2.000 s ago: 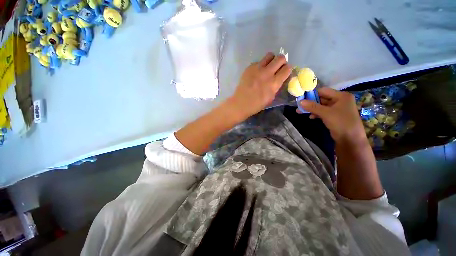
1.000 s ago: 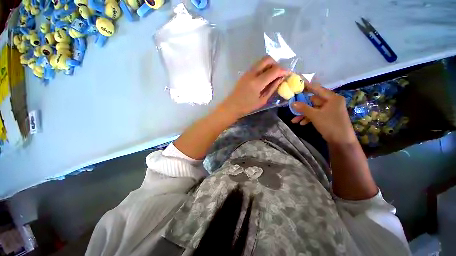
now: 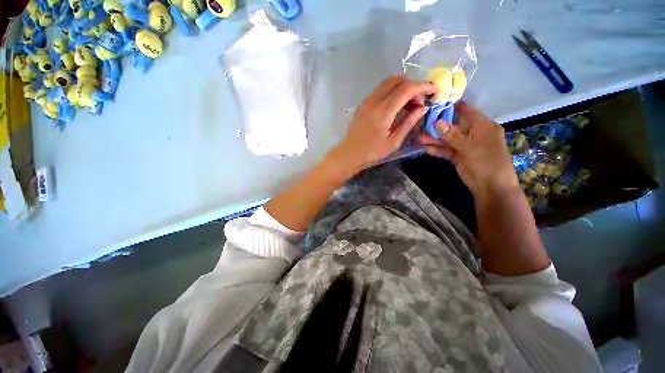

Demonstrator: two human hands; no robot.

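A plush toy piece (image 3: 446, 84) with two round yellow heads and a blue looped body is between my hands near the table's front edge. A clear shiny bag (image 3: 441, 51) surrounds the heads and extends beyond them. My left hand (image 3: 386, 120) pinches the bag and toy at the left of the heads. My right hand (image 3: 470, 142) holds the blue body from the right. The bag's mouth is hard to make out at my fingers.
A stack of empty bags (image 3: 271, 91) lies mid-table. Unpacked plush (image 3: 80, 55) is heaped far left, near a small white object (image 3: 44, 183). Thread snips (image 3: 543, 61) lie at right. A carton (image 3: 620, 149) below the table edge holds packed plush (image 3: 547, 160).
The toy's heads have moved up and away from me, and the bag now surrounds them. My left hand has shifted to beside the heads; my right hand still holds the blue body.
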